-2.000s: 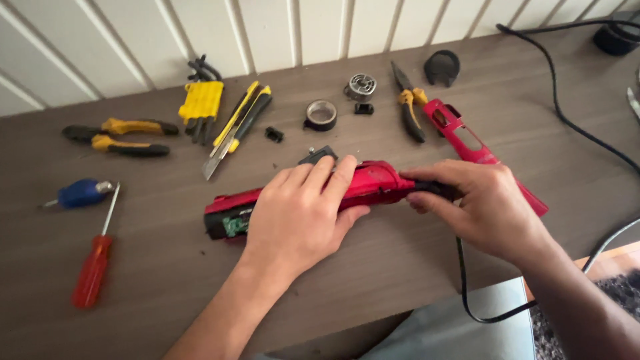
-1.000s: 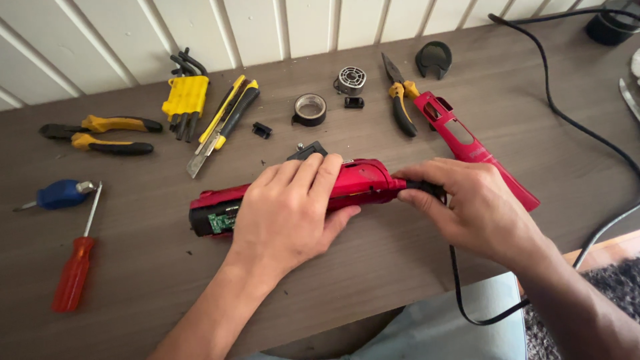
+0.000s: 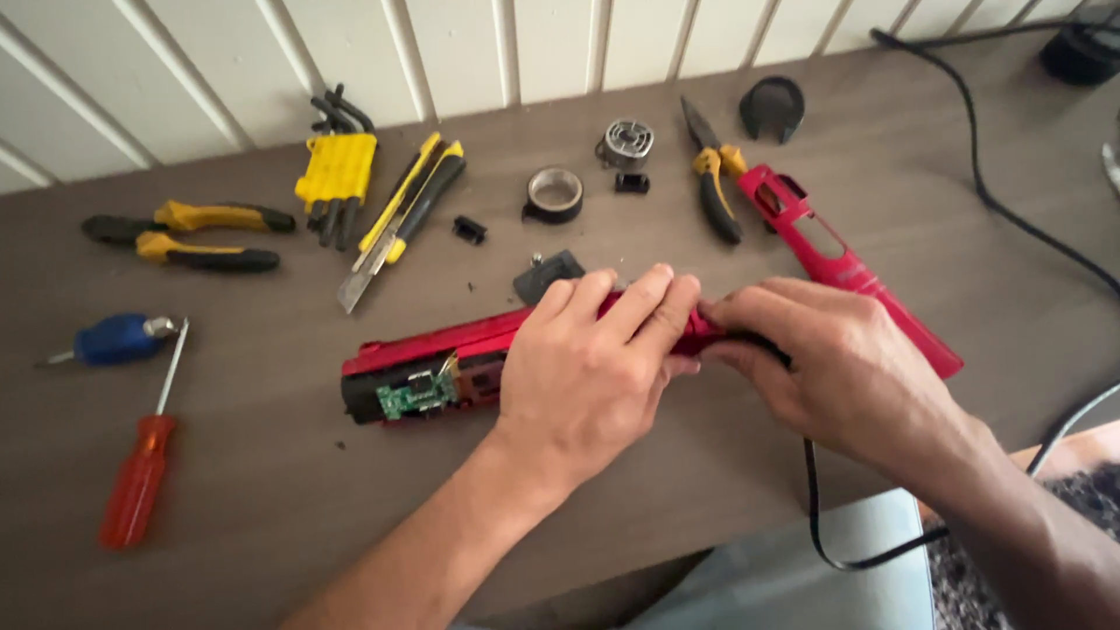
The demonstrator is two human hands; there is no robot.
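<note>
A red appliance housing lies across the middle of the table, its left end uncovered over a green circuit board. My left hand is wrapped over the middle of the housing and hides much of it. At its right end my right hand grips the black power cord where it meets the housing; the fingers cover the joint. Behind my left hand lies a dark plastic piece. A separate red housing part with openings rests behind my right hand.
Diagonal cutters, yellow-held hex keys, utility knives, black tape, a round metal part and long-nose pliers line the back. Blue and red screwdrivers lie left. The cord hangs past the table's front edge.
Both hands stay on the housing and cord. The housing has turned slightly, and more of the circuit board shows at its left end.
</note>
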